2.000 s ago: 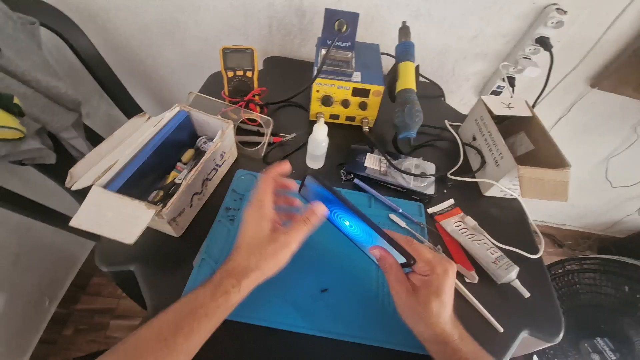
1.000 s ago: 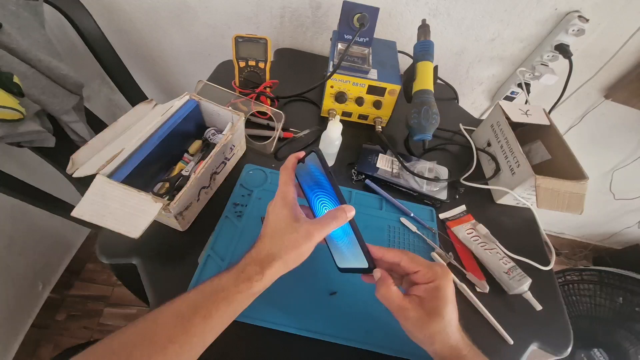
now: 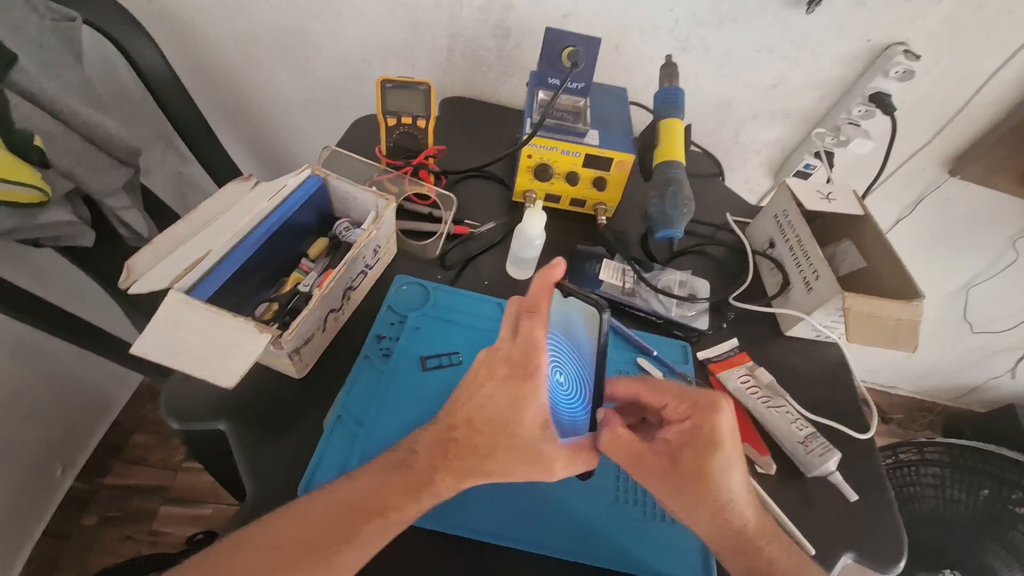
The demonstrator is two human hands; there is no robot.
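A smartphone (image 3: 572, 368) with a lit blue screen of concentric rings stands nearly upright above the blue silicone repair mat (image 3: 384, 448). My left hand (image 3: 512, 392) grips it from the left, fingers at its top edge and thumb across the bottom. Thumb and index finger of my right hand (image 3: 672, 440) are pinched at the phone's lower right edge; whether they hold something small cannot be told. A small black tray-like part (image 3: 442, 361) lies on the mat, left of the phone, with tiny screws (image 3: 387, 340) in the mat's corner recess.
Behind the mat stand a white squeeze bottle (image 3: 526, 242), a yellow multimeter (image 3: 406, 120), a soldering station (image 3: 568, 172) and a hot-air handle (image 3: 670, 160). A tool box (image 3: 344, 296) sits left. An adhesive tube (image 3: 776, 408), a tweezers-like tool (image 3: 640, 340) and an open carton (image 3: 800, 264) lie right.
The phone has turned more upright. My left hand has shifted its grip, its thumb going from the screen to the bottom end. My right fingers have moved to the phone's right edge.
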